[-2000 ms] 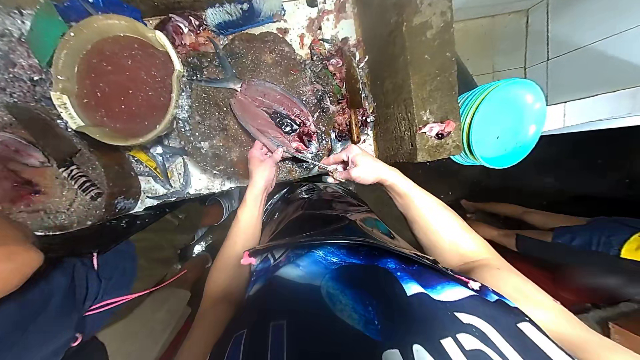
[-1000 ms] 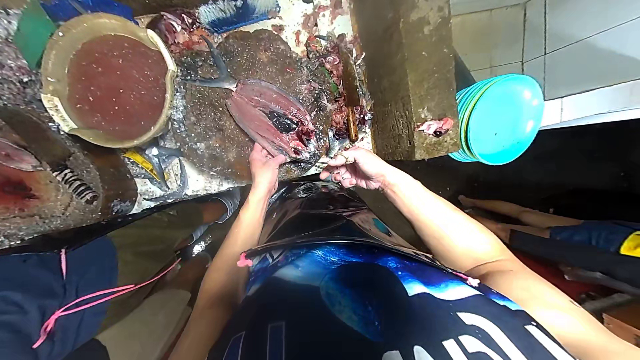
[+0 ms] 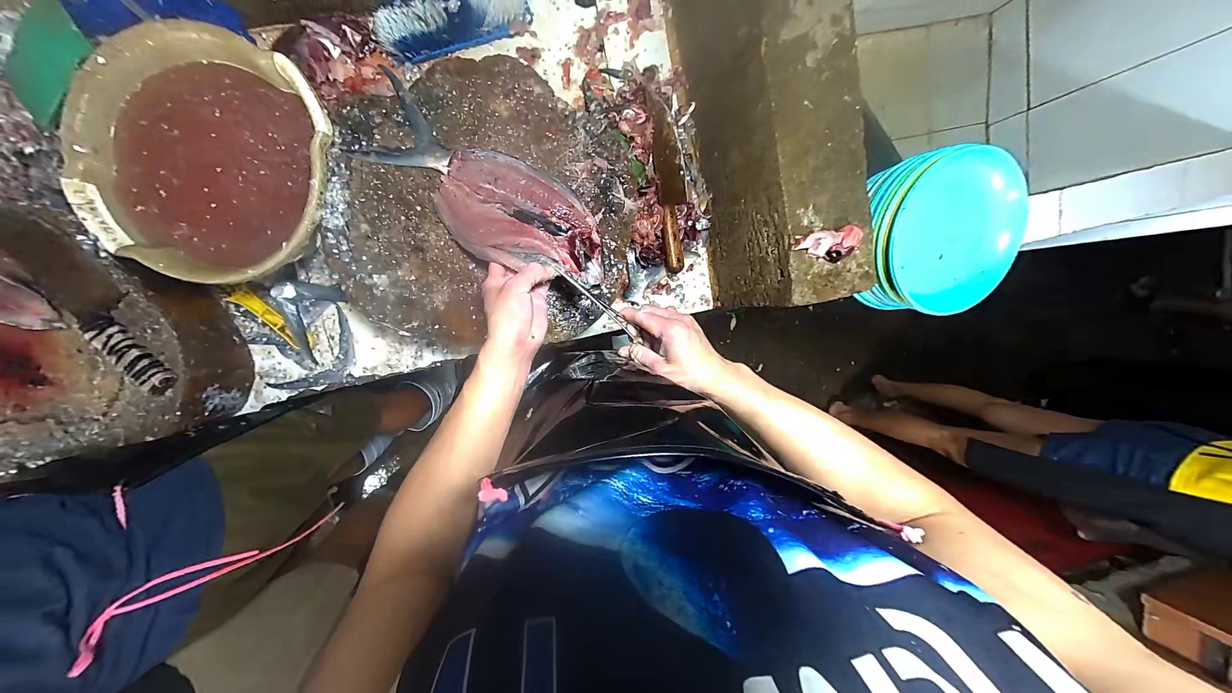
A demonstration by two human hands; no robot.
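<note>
An opened, gutted fish (image 3: 500, 207) lies on a round, worn chopping block (image 3: 385, 245), its forked tail toward the upper left. My left hand (image 3: 515, 306) pinches the fish's lower edge near the head end. In my right hand (image 3: 666, 342) is a thin metal tool (image 3: 599, 306), whose kind I cannot tell; its far end reaches the fish by my left fingertips. Beyond the fish, to the right, a knife with a wooden handle (image 3: 672, 241) lies among fish scraps (image 3: 635, 130).
A basin of reddish water (image 3: 318, 144) stands at the left, with a yellow-handled tool (image 3: 262, 318) below it. A co-worker's block (image 3: 207, 337) is farther left. On the right are a ledge (image 3: 818, 96) with a fish scrap, stacked turquoise basins (image 3: 958, 231) and another person's legs (image 3: 1001, 414).
My right hand has shifted slightly, and the thin metal tool now shows more plainly between my hands. The fish stays in about the same place under my left hand.
</note>
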